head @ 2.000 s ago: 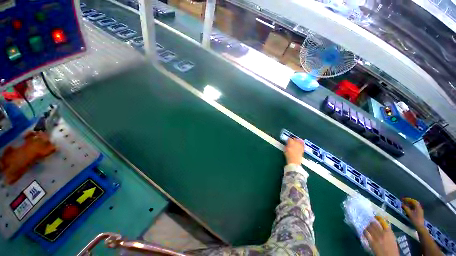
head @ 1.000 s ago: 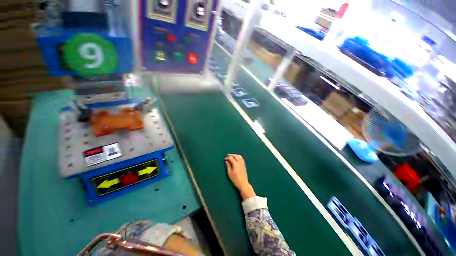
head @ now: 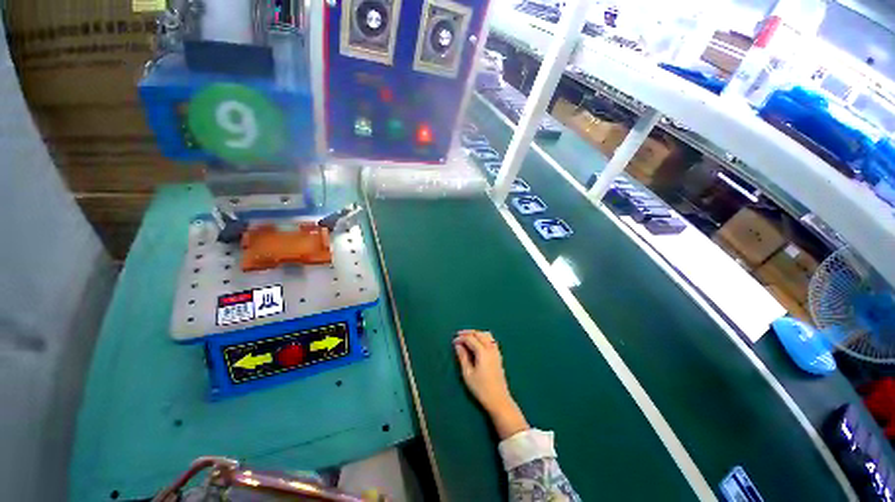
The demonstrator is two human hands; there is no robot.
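Note:
My right hand (head: pixel 483 371) is palm down over the dark green conveyor belt (head: pixel 442 265), beside the press bench, with its fingers loosely bent and nothing seen in it. My left hand is not in view. The orange-brown fixture nest (head: pixel 287 246) sits bare on the perforated silver-grey plate (head: pixel 201 294), left of my right hand. The press head (head: pixel 231 120) with a green circle and white 9 is above and behind the nest. Small dark metal pieces stand on both sides of the nest.
Several pale-rimmed workpieces (head: pixel 552 228) lie on the belt beyond the white line; another workpiece (head: pixel 739 486) is at the bottom right. A white post (head: pixel 542 98) rises by the line. The control panel (head: pixel 395 78) stands behind. A copper-coloured curved bar (head: pixel 240 476) is at the bottom.
My right hand has left the row of workpieces and is over the near belt. The view has turned left to the press. The other person's hands are out of view.

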